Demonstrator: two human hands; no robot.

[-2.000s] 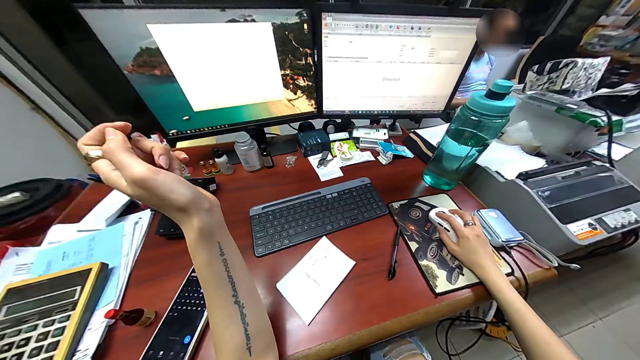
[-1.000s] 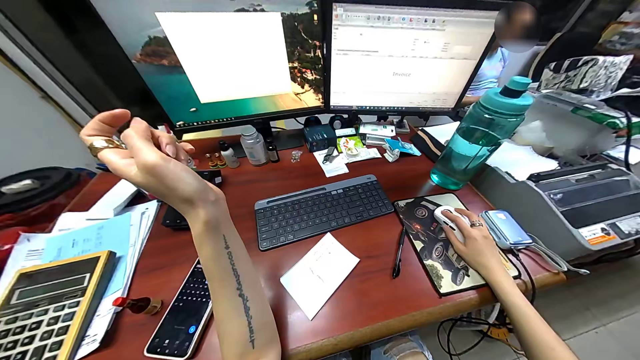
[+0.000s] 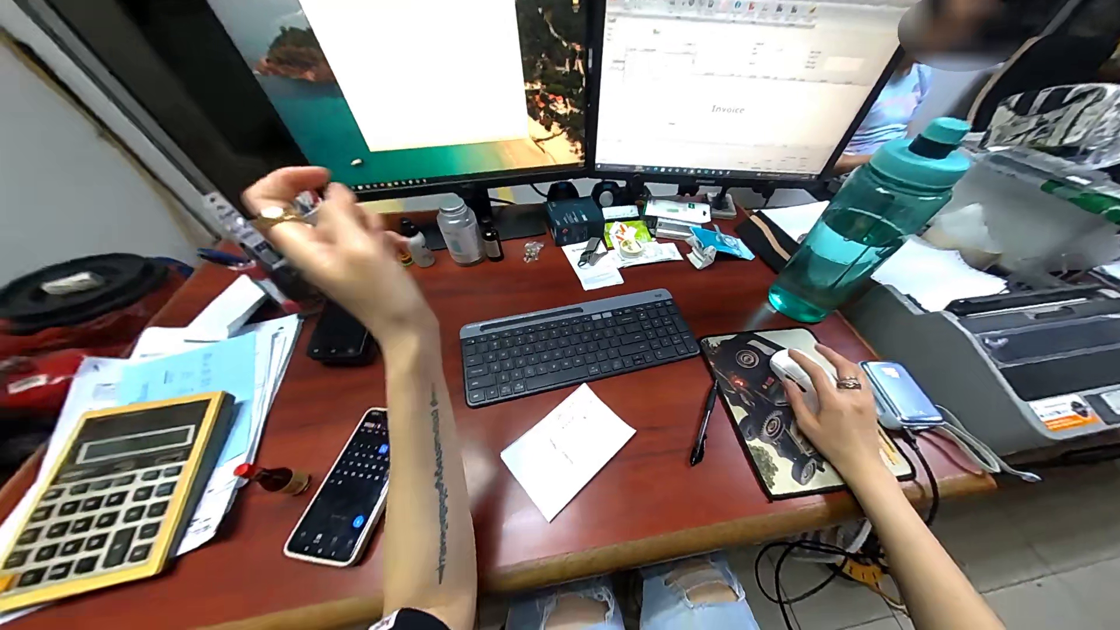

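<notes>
My left hand (image 3: 328, 241) is raised in front of the left monitor (image 3: 411, 79), its fingers curled and blurred; whether it holds anything is unclear. My right hand (image 3: 831, 407) rests on a white computer mouse (image 3: 792, 369) over a dark printed mouse pad (image 3: 766, 437). Between the forearms lie a dark keyboard (image 3: 577, 346) and a white sheet of paper (image 3: 569, 451) with small writing. A black pen (image 3: 703, 424) lies beside the pad's left edge. Left of my left forearm, a lit smartphone (image 3: 346, 494) lies face up.
A teal water bottle (image 3: 862, 232) stands between the right monitor (image 3: 735, 96) and a printer (image 3: 1041, 332). At left are a yellow-framed calculator (image 3: 114, 490), papers (image 3: 271, 367) and a small red-capped bottle (image 3: 274, 479). A pill bottle (image 3: 460, 232) stands behind the keyboard. A person (image 3: 892, 109) is beyond the monitors.
The raised left hand has turned and its fingers have shifted. The right hand stays on the mouse.
</notes>
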